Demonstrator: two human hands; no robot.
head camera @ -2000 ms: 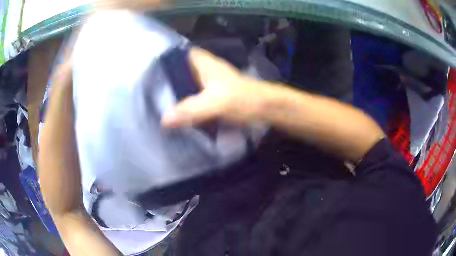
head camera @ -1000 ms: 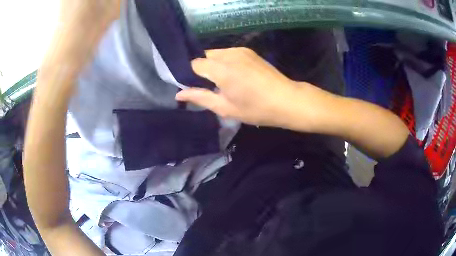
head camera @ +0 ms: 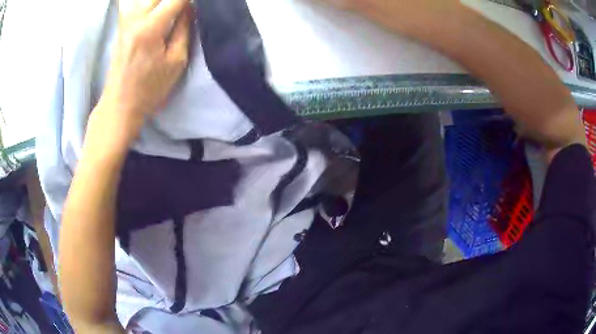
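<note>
A light grey garment (head camera: 209, 261) hangs from the table over my lap. A dark navy band (head camera: 238, 62) runs along its upper edge onto the table, and a dark squarish patch (head camera: 176, 186) lies on the pale cloth. Narrow dark strips cross the cloth. My left hand (head camera: 153, 49) is at the top left on the pale cloth beside the band, fingers bent on the cloth; its fingertips are near the picture's top edge. My right forearm reaches across the table to the top, and my right hand is cut off by the edge.
The white table (head camera: 392, 49) has a green ruler-marked front edge (head camera: 398, 94). Scissors with red and yellow loops (head camera: 555, 36) lie at top right beside a small dark panel (head camera: 583, 52). Below right are a blue basket (head camera: 480, 182) and a red basket (head camera: 516, 212).
The garment's upper part now lies on the table. My right hand has left the navy band and moved up out of view. My left hand has come into view at the top.
</note>
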